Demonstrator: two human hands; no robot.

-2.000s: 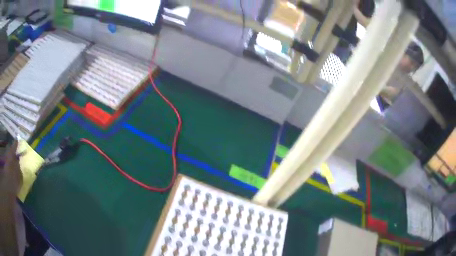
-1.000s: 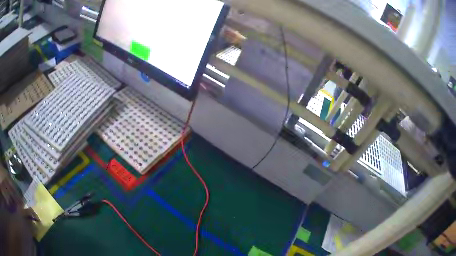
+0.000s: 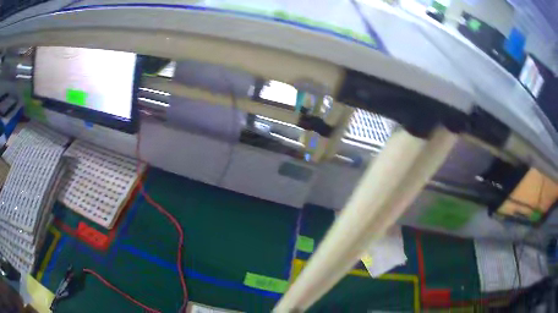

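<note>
Neither of my hands shows. A parts tray (image 3: 211, 307) is cut off by the bottom edge; only its white far edge shows. A stack of white parts trays (image 3: 27, 183) with rows of small marks stands at the left on the bench. Another pile of trays (image 3: 101, 183) lies right of it, inside red tape. A small black tool (image 3: 63, 290) lies at the lower left beside a yellow sheet (image 3: 38, 296). A red cable (image 3: 178, 235) loops over the green mat (image 3: 238, 223).
A monitor (image 3: 85, 82) hangs under the white upper shelf (image 3: 257, 43). A pale post pair (image 3: 367, 214) slants across the bench. White paper (image 3: 386, 254) and more trays (image 3: 497, 263) lie at the right. A blurred dark shape, perhaps a person, is at the lower left corner.
The view has swung up and right, showing more of the upper shelf. The near parts tray, large two seconds ago and absent one second ago, now shows only its edge.
</note>
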